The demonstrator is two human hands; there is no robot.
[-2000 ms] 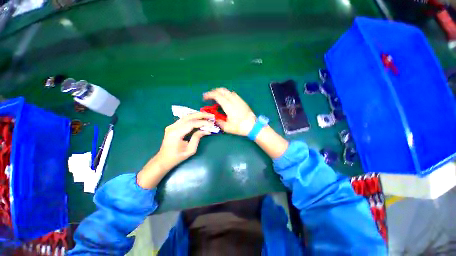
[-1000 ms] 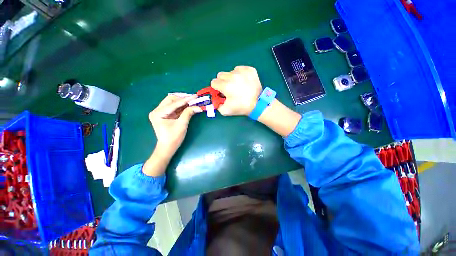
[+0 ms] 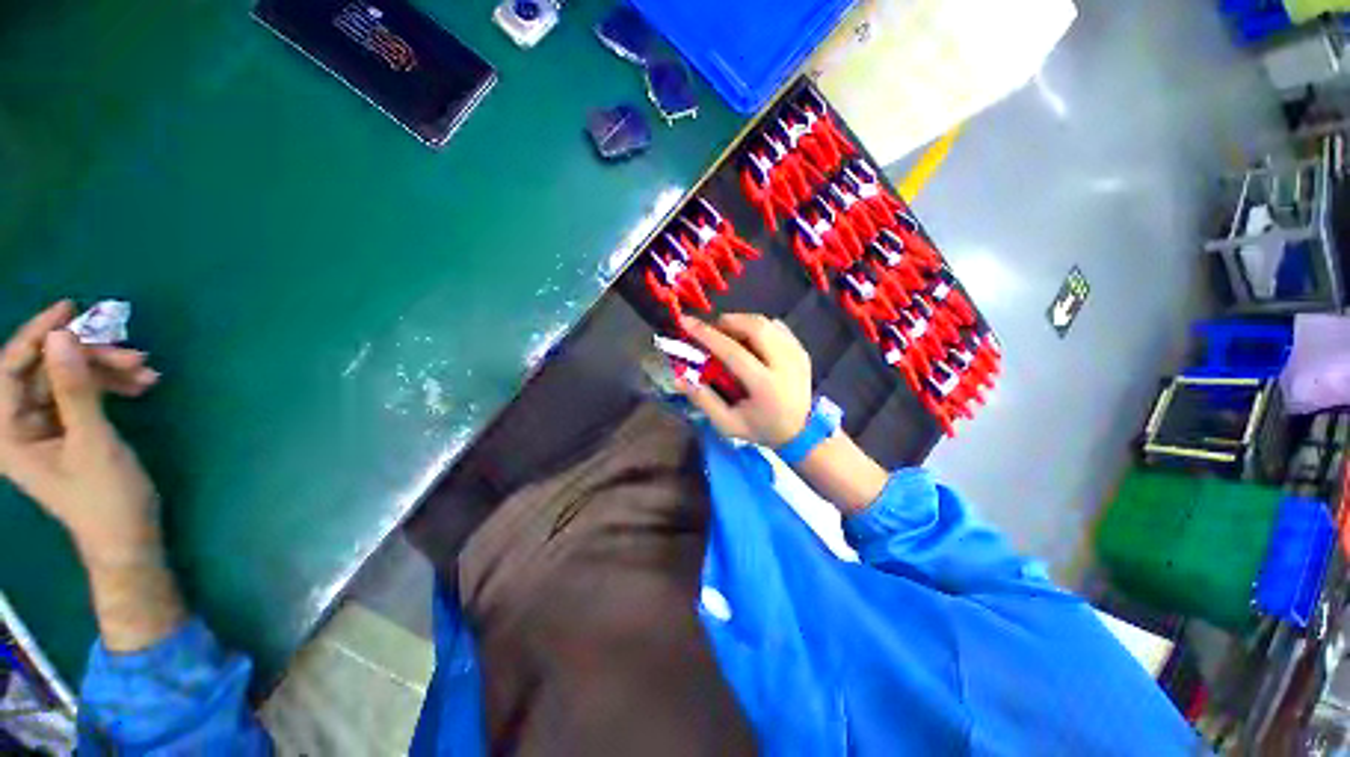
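My right hand (image 3: pixel 763 377) is over the black tray (image 3: pixel 592 377) beside the bench and holds a red clamp (image 3: pixel 714 373) with a small white and dark piece at its jaws. Rows of red clamps (image 3: pixel 874 259) holding small units lie in the tray. My left hand (image 3: pixel 74 414) is at the far left over the bench, with a crumpled white wipe (image 3: pixel 104 321) between its fingers.
A smartphone (image 3: pixel 388 62) lies on the green bench (image 3: pixel 296 266) at the upper left. Dark watch bodies (image 3: pixel 618 130) and a silver one (image 3: pixel 526 18) lie near the blue bin (image 3: pixel 740 37). A green box (image 3: pixel 1192 544) and racks stand across the grey floor at right.
The view has swung right and down to the tray. My right hand has moved off the bench to the tray with the clamp. My left hand has parted from it, keeping the wipe.
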